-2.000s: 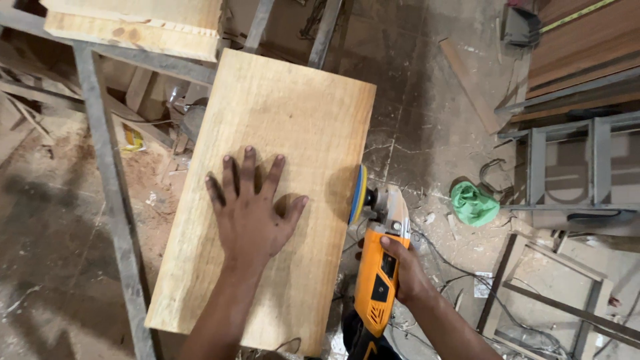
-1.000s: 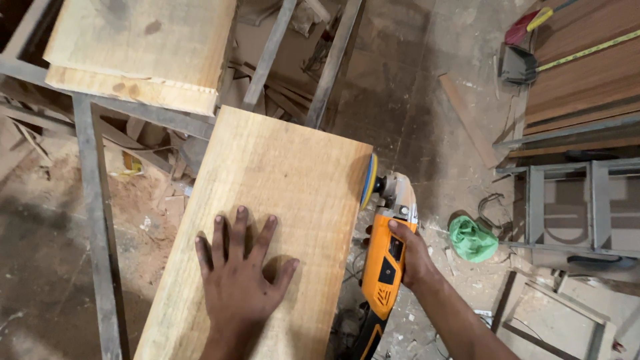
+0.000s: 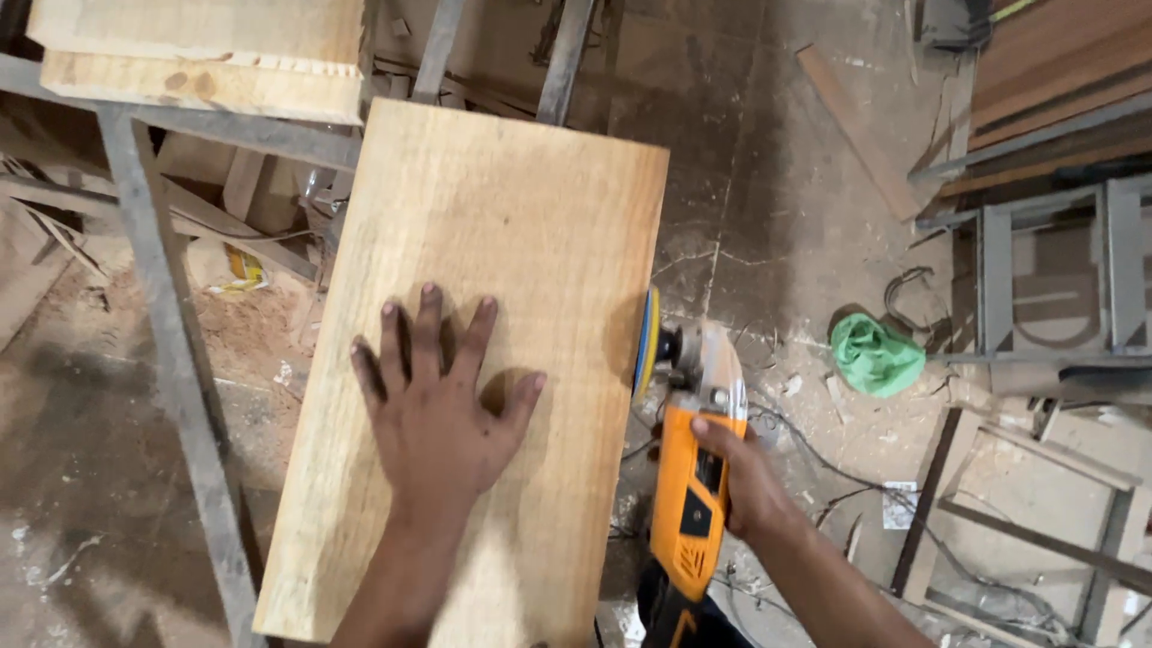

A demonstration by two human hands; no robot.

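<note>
A broad, pale wooden board [image 3: 540,225] lies across the middle of the view. My left hand [image 3: 445,414] rests flat on its upper face, fingers spread, gripping nothing. To the right, my right hand [image 3: 751,481] is closed around the orange body of an angle grinder [image 3: 688,504]. The grinder's round backing pad [image 3: 646,346], with blue and yellow layers, stands on edge against the board's right side. The pad's working face is turned to the wood and hidden. My right thumb lies on top of the orange housing.
Another wooden board [image 3: 207,81] rests on a grey metal frame [image 3: 171,288] at the upper left. Cables, a green plastic bag [image 3: 877,354], a wood strip [image 3: 859,135] and a wooden frame [image 3: 1026,522] lie on the floor at right, near a grey metal rack [image 3: 994,279].
Since one second ago, my right hand has brought the grinder down along the board's right edge, away from the far corner. My left hand stays flat on the board.
</note>
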